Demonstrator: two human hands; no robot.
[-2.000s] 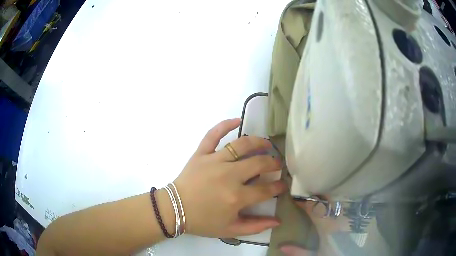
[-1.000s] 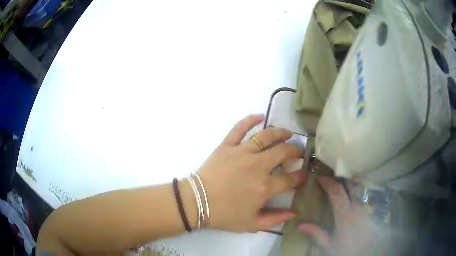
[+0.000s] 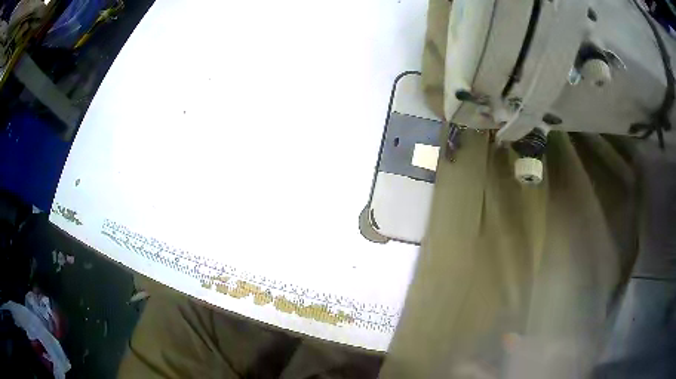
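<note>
A khaki garment [image 3: 459, 244] lies under the sewing machine head [image 3: 489, 66] and spreads down to the lower right, blurred near the bottom. Its left edge runs beside the grey needle plate [image 3: 406, 144] and the small cream patch [image 3: 425, 157]. The presser foot [image 3: 453, 141] is at the cloth's upper edge. More khaki cloth shows behind the head. My left hand is not in view. A blurred skin-toned patch at the bottom right may be part of my right hand; its fingers cannot be made out.
The white table [image 3: 259, 133] has a worn printed ruler [image 3: 244, 285] along its front edge. Khaki cloth [image 3: 200, 340] hangs below that edge. A blue bin [image 3: 30, 155] and white scraps [image 3: 37, 333] are at the left. A machine knob [image 3: 529, 169] sticks out over the garment.
My left hand has left the machine bed and gone out of view. The garment now spreads wide to the lower right. The view has shifted, showing the needle plate and the table's front edge.
</note>
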